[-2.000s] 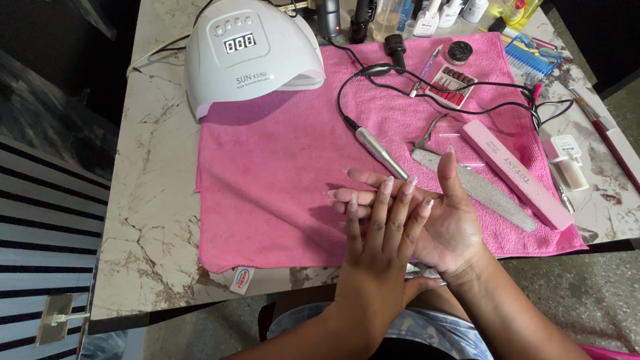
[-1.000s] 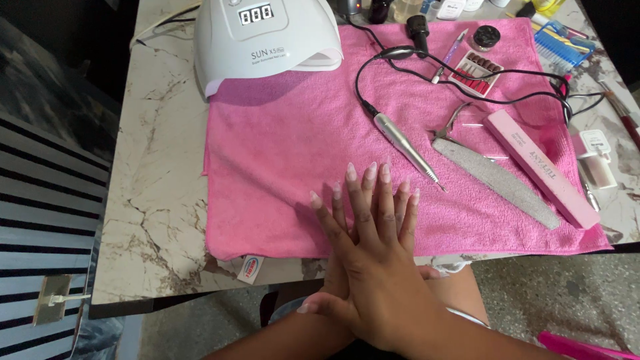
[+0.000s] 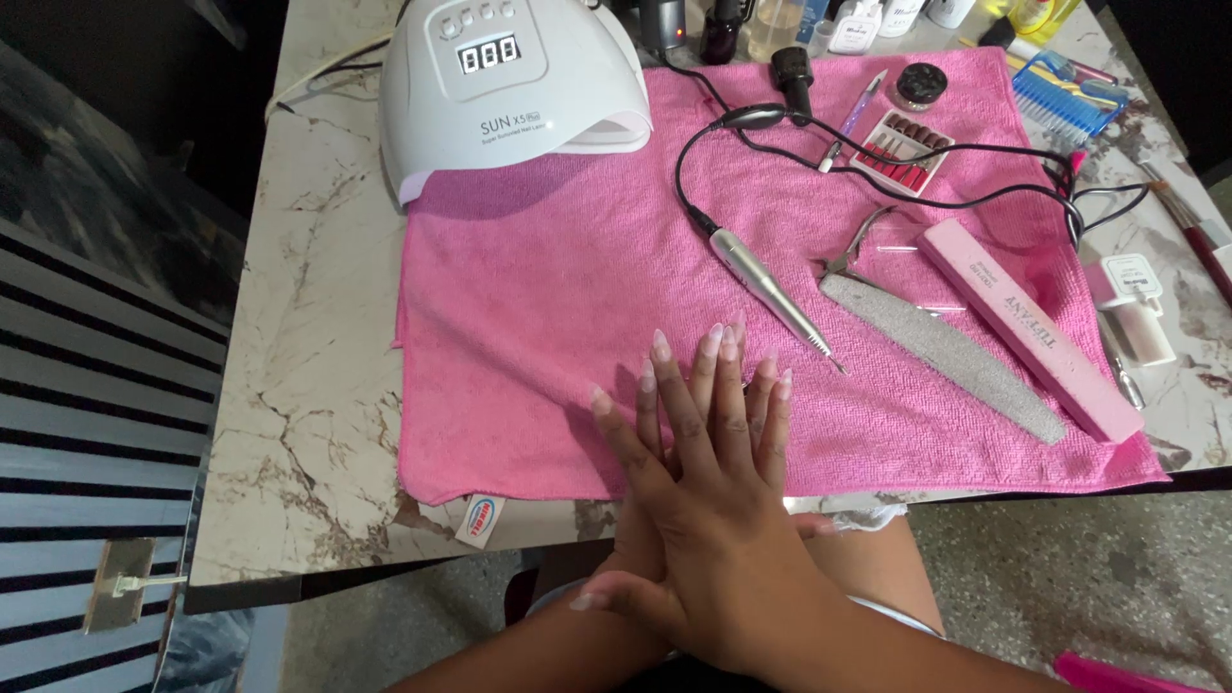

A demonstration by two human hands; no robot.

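My right hand (image 3: 722,520) lies palm down across the back of my left hand (image 3: 637,539), over the near edge of a pink towel (image 3: 520,385). Fingers of both hands point away from me, spread, with long pale nails; neither hand holds a tool. Much of the left hand is hidden under the right. Just beyond the fingertips rests a silver electric nail drill handpiece (image 3: 770,289) with its cable. To its right are a grey half-moon nail file (image 3: 943,356), a pink nail buffer block (image 3: 1030,327) and metal cuticle nippers (image 3: 847,255).
A white nail lamp (image 3: 520,106) stands at the back left. Behind the towel are bottles (image 3: 857,27). A drill-bit set (image 3: 902,154), a small black-lidded jar (image 3: 921,85) and a blue brush (image 3: 1068,96) lie at the back right. The marble-patterned table (image 3: 308,385) has its edge near my forearms.
Two seconds ago my left hand lay over my upturned right palm. The right hand has since turned palm down and moved on top of the left, where it was one second ago too.
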